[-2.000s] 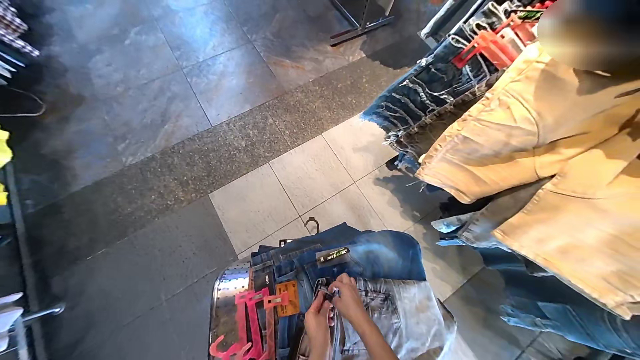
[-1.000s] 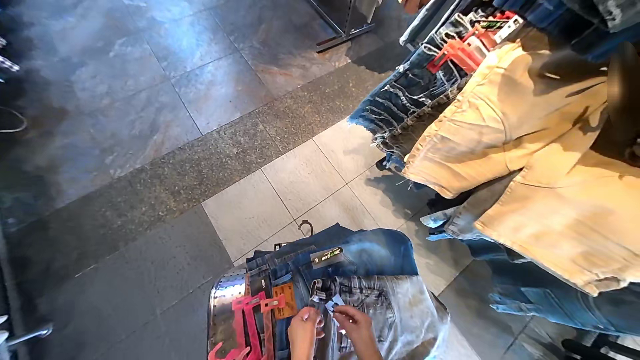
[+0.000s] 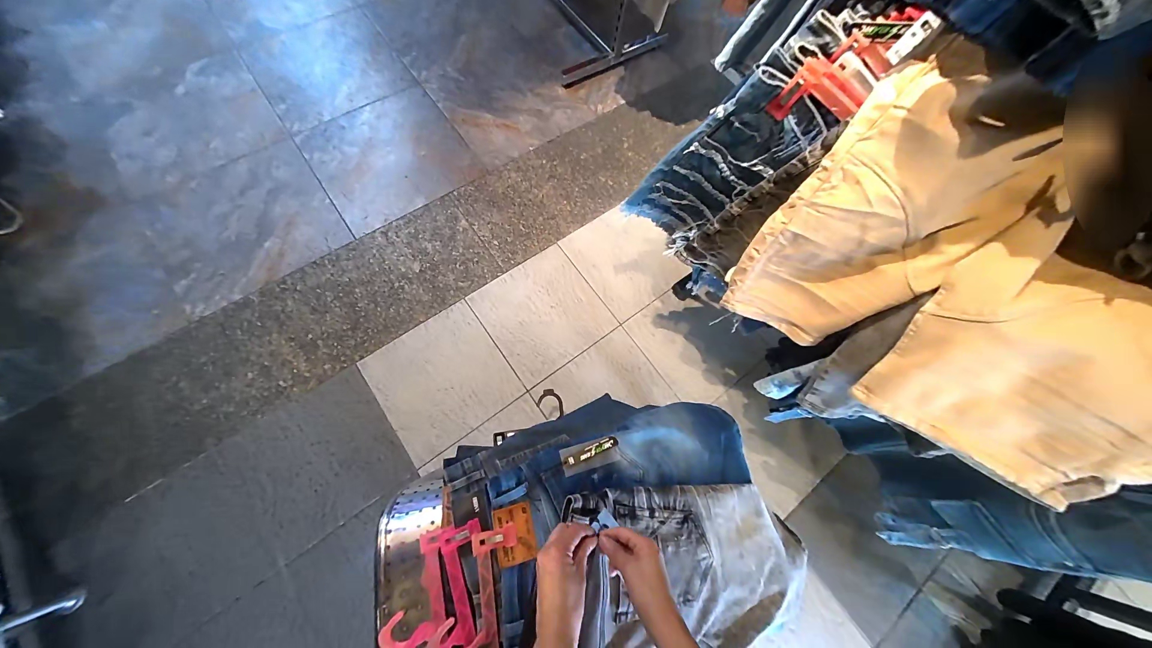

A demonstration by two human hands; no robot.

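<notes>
My left hand (image 3: 565, 551) and my right hand (image 3: 630, 553) meet at the waistband of grey washed jeans (image 3: 711, 549), fingertips pinched together on a small light-blue tag (image 3: 605, 519). The grey jeans lie folded on a pile with blue denim jeans (image 3: 693, 441) behind them. A dark label with writing (image 3: 589, 455) sits on the blue pair. Left of my hands are pink plastic clip hangers (image 3: 463, 567) and an orange tag (image 3: 516, 535). The pile rests on a perforated metal surface (image 3: 407, 531).
On the right hang tan shorts (image 3: 909, 216), frayed blue denim (image 3: 711, 171) and more jeans (image 3: 990, 513), with red clip hangers (image 3: 823, 85) above. A black hanger hook (image 3: 550, 401) sticks out behind the pile. A metal rack foot (image 3: 615, 59) stands on the tiled floor at the top.
My hands, slightly apart a second ago with the small tag showing between them, have come together at the waistband.
</notes>
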